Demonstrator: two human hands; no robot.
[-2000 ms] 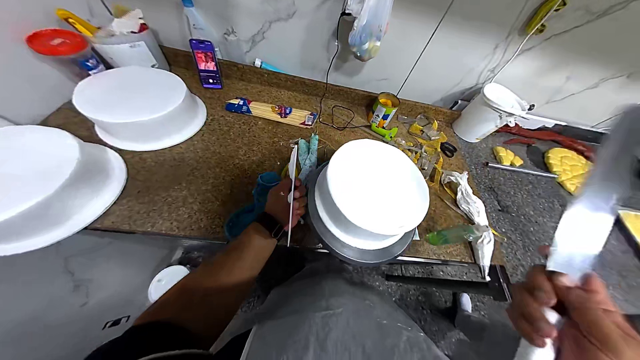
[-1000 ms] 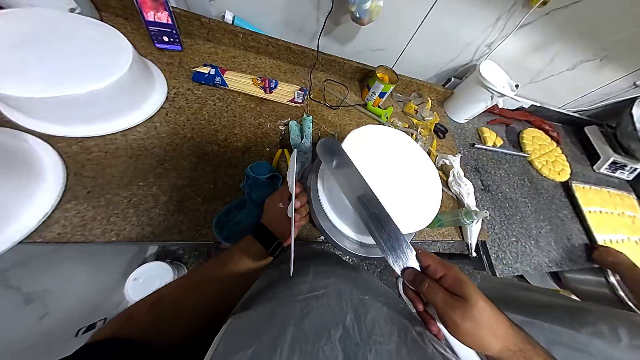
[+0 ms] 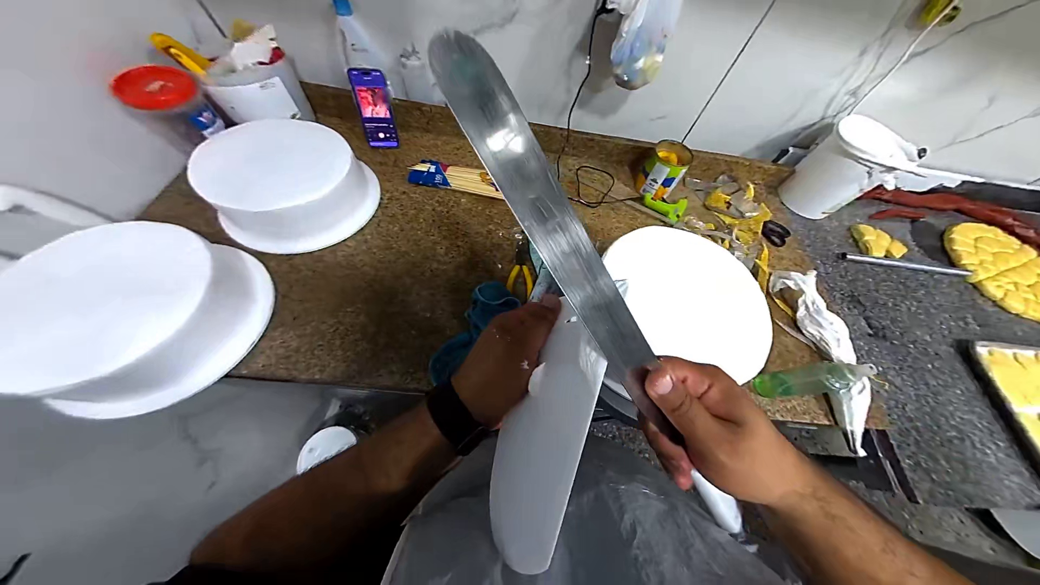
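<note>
My right hand (image 3: 703,418) grips a long metal icing spatula (image 3: 540,203) by its white handle, the blade slanting up and left. In my left hand (image 3: 508,357) is a white plastic scraper (image 3: 548,455), its broad blade pointing down. The metal blade crosses over the scraper's upper part; whether they touch I cannot tell. Just behind both tools stands a round white-iced cake (image 3: 691,301), partly hidden by them and my right hand. Two more white cakes on white boards, a near one (image 3: 97,309) and a far one (image 3: 276,166), stand at the left.
A blue cloth (image 3: 479,321) and yellow-handled pliers (image 3: 522,268) lie left of the cake. Behind are wooden skewers (image 3: 463,179), a phone (image 3: 374,110) and an open can (image 3: 664,169). At the right lie a piping bag (image 3: 821,325), a green bottle (image 3: 812,379), black scissors (image 3: 776,233) and yellow dough (image 3: 1003,260).
The metal spatula has moved off the cake top and now crosses the scraper. My left hand has tilted the scraper, so its broad face shows. The view has shifted.
</note>
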